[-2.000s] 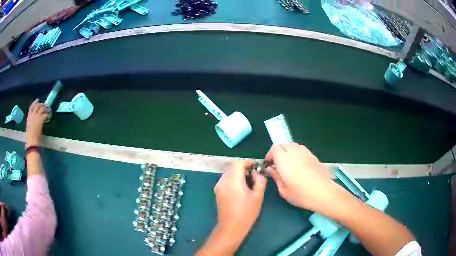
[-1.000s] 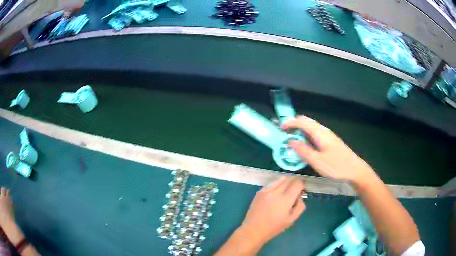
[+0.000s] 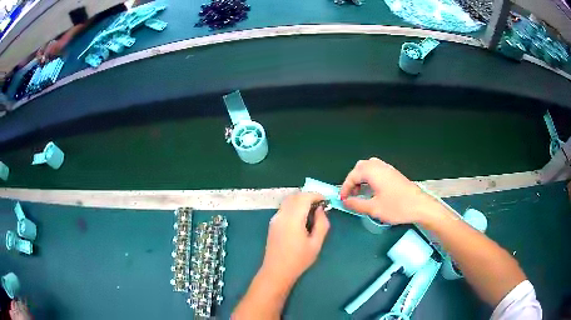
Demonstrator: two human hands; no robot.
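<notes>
My left hand (image 3: 294,230) is at the near rail, its fingers closed on a small dark and silvery switch (image 3: 317,212). My right hand (image 3: 385,195) is just right of it, thumb and fingertips at the handle of a teal housing (image 3: 322,189). The drum of this housing shows partly below my right hand. A small red spot shows at my right fingertips; what it is I cannot tell. Rows of silver-gold switches (image 3: 206,265) lie on the near bench to the left. Several teal housings (image 3: 410,250) lie on the bench by my right forearm.
A housing with a metal piece beside its handle (image 3: 250,142) stands on the green belt beyond the pale rail (image 3: 238,199). Other housings are on the belt at left, far right and upper right (image 3: 411,57). The far shelf holds teal parts, a black pile (image 3: 223,12) and a bag (image 3: 435,14).
My right hand has left the housing on the belt and moved back to the near rail, at another housing. The housing with the metal piece now stands farther left. The neighbour's arm has mostly left view.
</notes>
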